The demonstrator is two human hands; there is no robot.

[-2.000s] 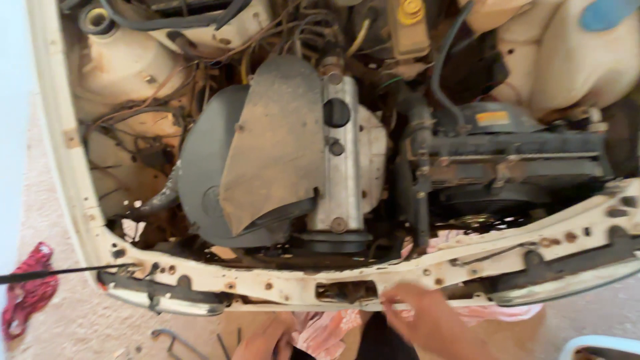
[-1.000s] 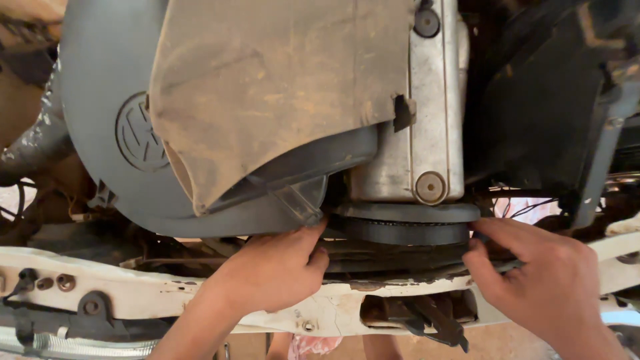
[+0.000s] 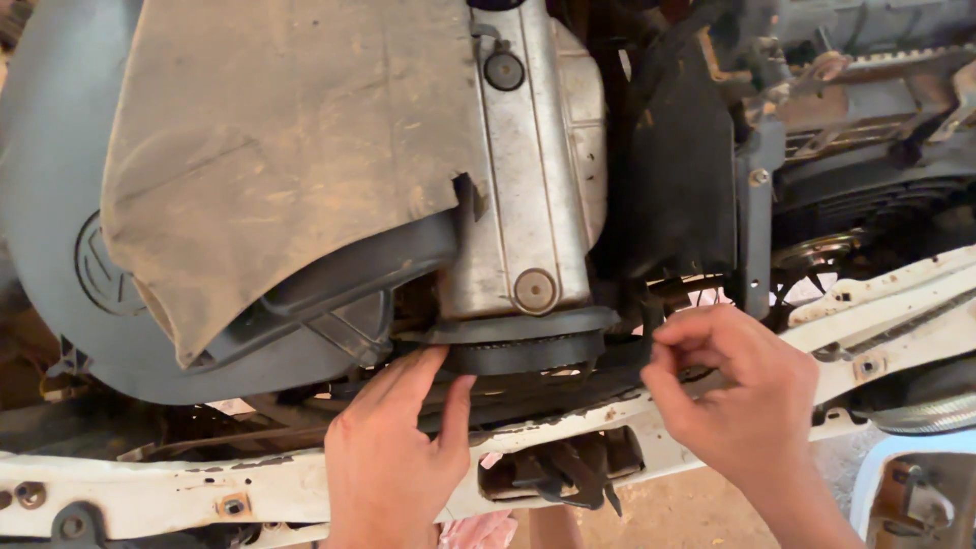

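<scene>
My left hand (image 3: 404,442) touches the left end of the black timing belt (image 3: 526,352), its fingertips at the belt edge and its thumb just below. The belt runs around a pulley under the front end of the silver valve cover (image 3: 526,175), below a dark rear cover plate (image 3: 526,324). To the right of the belt, my right hand (image 3: 724,381) hovers with thumb and forefinger pinched together; whether anything small is between them I cannot tell. A dusty brown sheet (image 3: 290,137) lies over the round grey air filter housing (image 3: 46,191), which bears an emblem.
The white front crossmember (image 3: 191,488) of the car, with chipped paint and a latch opening (image 3: 564,465), runs under both hands. A radiator fan (image 3: 862,206) sits at the right. A light-blue-rimmed container (image 3: 877,488) with metal parts stands at the lower right.
The view has moved in close on the engine since the first frame. My right hand has left the right end of the belt and moved off to the right; my left hand remains at the left end.
</scene>
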